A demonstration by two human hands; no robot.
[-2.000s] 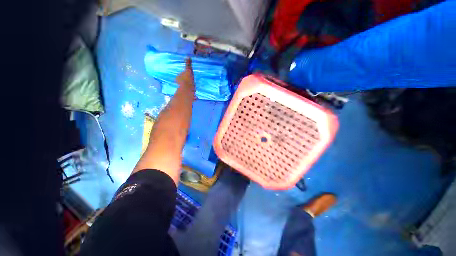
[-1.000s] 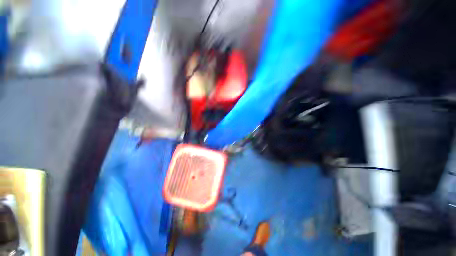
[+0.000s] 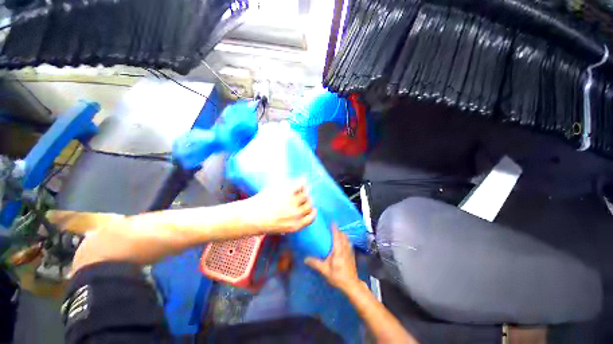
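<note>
A long, stuffed blue plastic bag (image 3: 329,191) lies slantwise in front of me, its upper part overexposed. A bunched blue part (image 3: 232,131) shows at its upper left. My left hand (image 3: 290,207) reaches across from the left, with its fingers curled on the bag. My right hand (image 3: 338,261) comes from below, with its thumb and fingers around the bag's lower side. The bag hides part of both grips.
A red perforated stool (image 3: 232,259) stands below on the blue floor. A grey padded pressing board (image 3: 491,269) is at the right, with a white strip (image 3: 493,188) behind it. Dark hanging garments (image 3: 457,60) fill the upper right, with more at the upper left (image 3: 114,33). A grey surface is at left.
The view has swung and lifted from the floor to the pressing area. Both hands are now on the blue bag; earlier only my left arm was visible, reaching towards a blue bag near the floor.
</note>
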